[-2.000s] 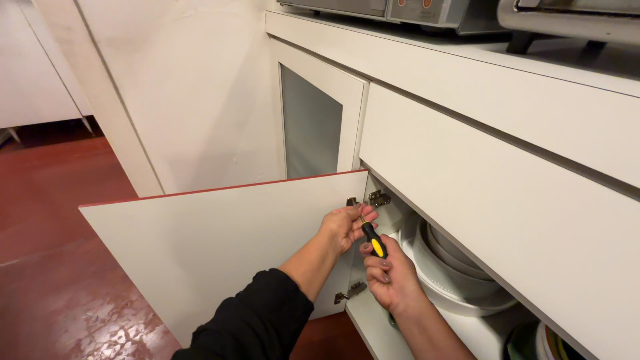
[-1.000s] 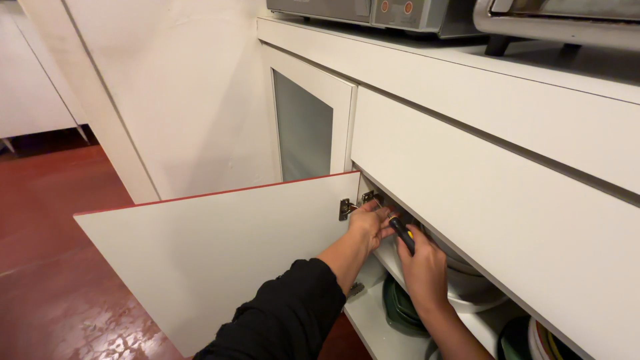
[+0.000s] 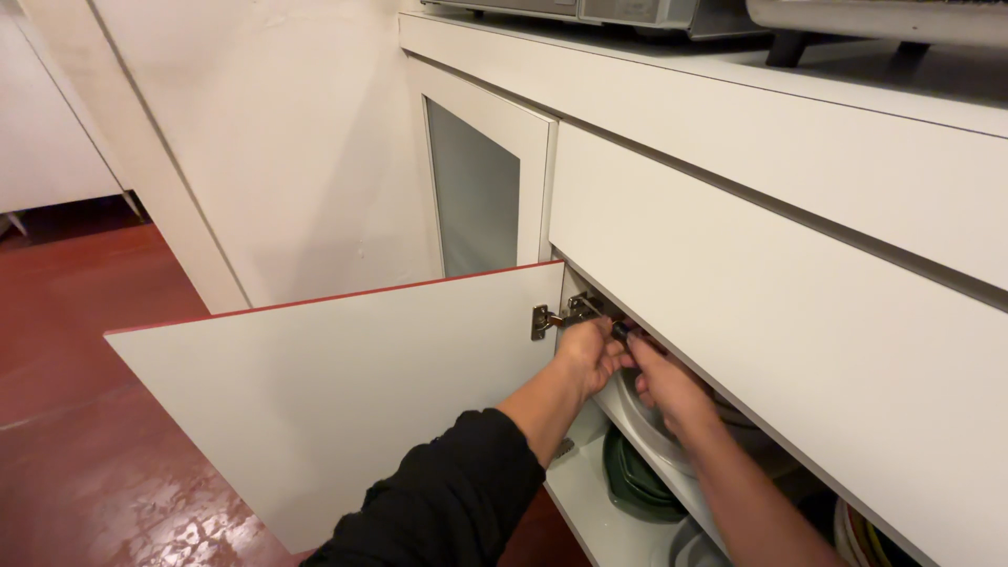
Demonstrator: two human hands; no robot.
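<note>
A white cabinet door [image 3: 339, 378] with a red top edge stands swung out. Its upper metal hinge [image 3: 540, 322] joins it to the inner side wall, where the hinge's mounting plate [image 3: 581, 304] shows. A screwdriver [image 3: 620, 331] with a dark handle is in my right hand [image 3: 669, 386], its thin shaft pointing up and left at that plate. My left hand [image 3: 592, 354] is just below the hinge, fingers near the shaft; whether they grip it is not clear. Part of the screwdriver's handle is hidden by my right hand.
Pale bowls [image 3: 650, 417] sit on the upper shelf, and green dishes [image 3: 634, 480] on the lower one, beneath my hands. The drawer-like front panel [image 3: 756, 291] hangs close above my right hand. Appliances [image 3: 622, 12] stand on the counter. A frosted-glass door [image 3: 476, 189] is behind.
Both hands, with the screwdriver, have moved from in front of the upper hinge to inside the cabinet beside it. The screwdriver has tilted, its shaft now at the mounting plate.
</note>
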